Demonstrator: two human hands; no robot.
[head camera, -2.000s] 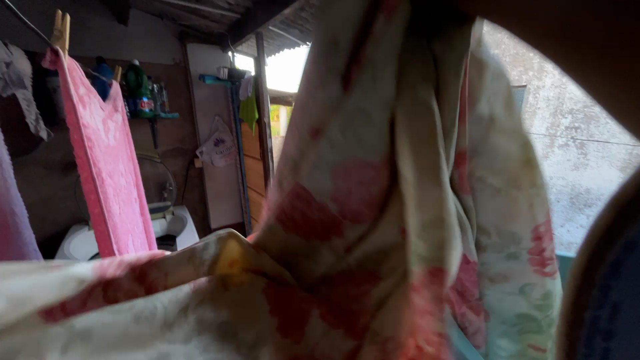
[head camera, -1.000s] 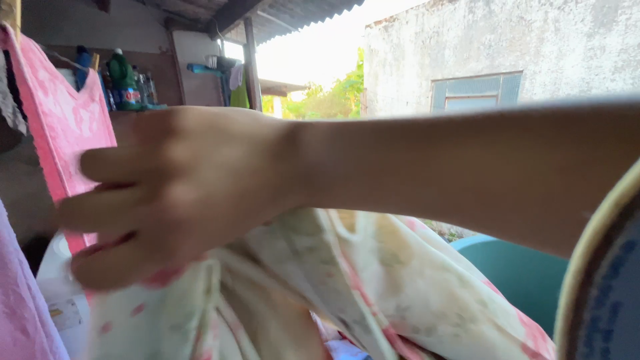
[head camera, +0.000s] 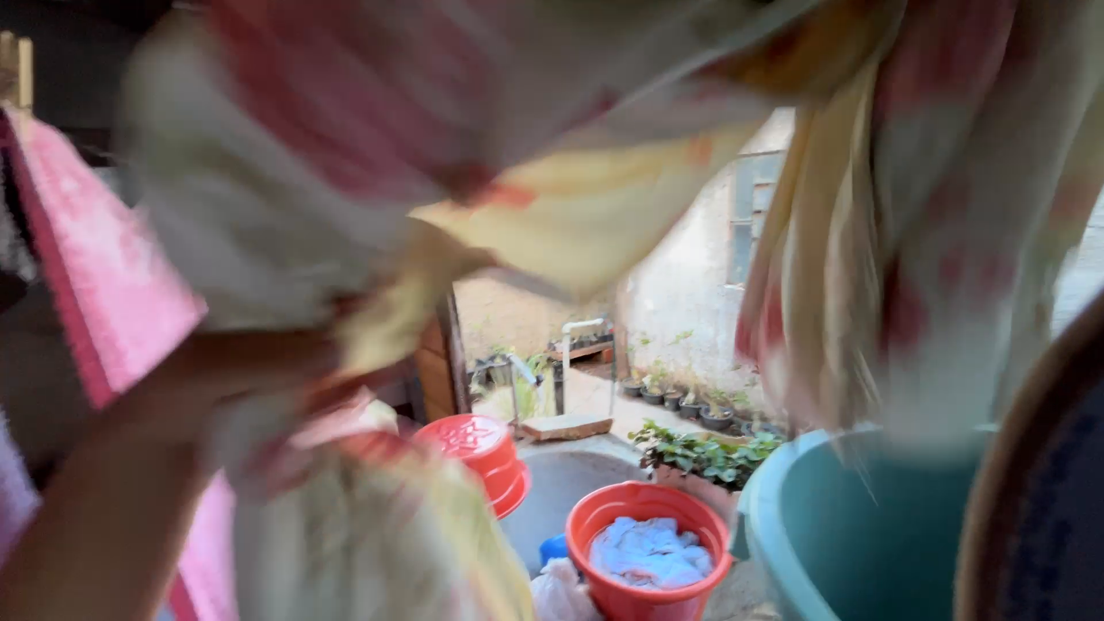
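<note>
A large floral cloth (head camera: 345, 155), cream with red and yellow patches, fills the upper view and hangs in blurred folds at the right and lower left. A forearm rises from the lower left edge to my left hand (head camera: 293, 371), which is blurred and partly covered, with the cloth bunched at its fingers. My right hand does not show. Beside the left arm hangs a pink towel (head camera: 95, 259), with a wooden clothespin (head camera: 25, 73) at its top.
A teal plastic tub (head camera: 776, 517) stands at the lower right. A red bucket (head camera: 647, 595) holds wet light-blue cloth (head camera: 651, 552); an upturned red bucket (head camera: 470, 440) is behind it, to the left. Potted plants (head camera: 716, 453) and a pale wall (head camera: 681, 293) lie beyond.
The arm that reached across from the right one second ago is out of sight. The floral cloth has gone up across the view, and my left forearm shows. The view has tilted down.
</note>
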